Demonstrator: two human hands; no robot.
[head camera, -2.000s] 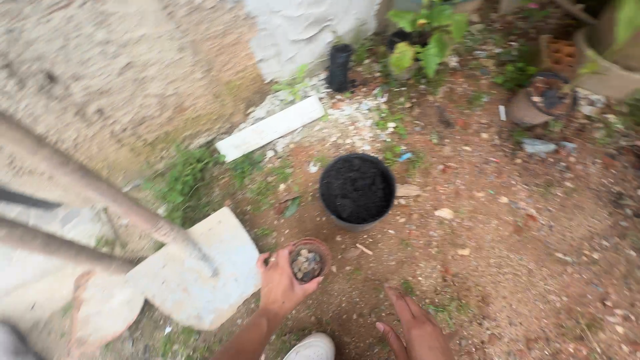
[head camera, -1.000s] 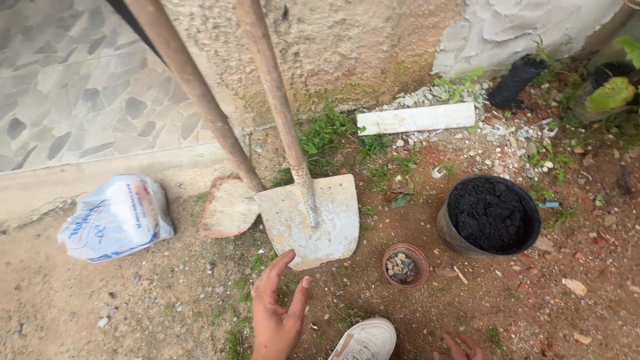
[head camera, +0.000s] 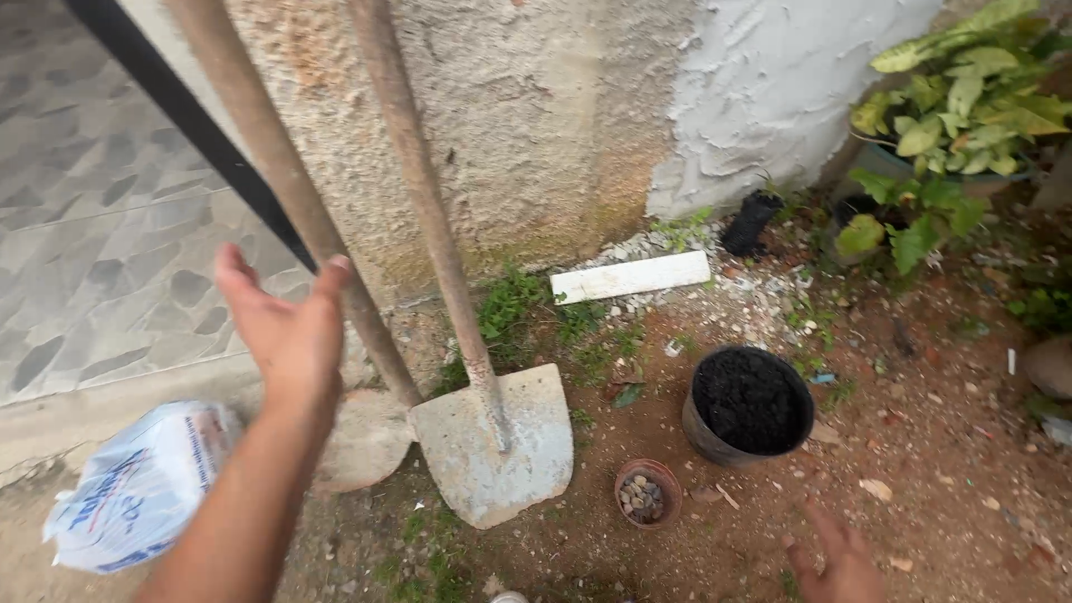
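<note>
My left hand (head camera: 289, 322) is raised with its fingers apart, in front of or beside the wooden handle (head camera: 314, 226) of the rear shovel; whether it touches the handle I cannot tell. It holds nothing. At the lower right, my right hand (head camera: 833, 557) is blurred, its fingers spread and empty, below a black pot of dark soil (head camera: 749, 406). Between the hands, a small terracotta-coloured pot with pebbles (head camera: 647, 494) stands on the ground. A square-bladed shovel (head camera: 502, 444) leans on the rough wall, beside a second blade (head camera: 364, 440).
A tied plastic bag (head camera: 142, 486) bearing writing lies at the left, near the tiled floor's edge (head camera: 109, 377). A white strip (head camera: 632, 276) lies by the wall (head camera: 536, 126). A black roll-like object (head camera: 751, 224) and potted leafy plants (head camera: 963, 109) are at the upper right.
Two seconds ago my left hand held the small pot of pebbles; now that pot stands on the ground. My left hand has moved left and up, to the shovel handles.
</note>
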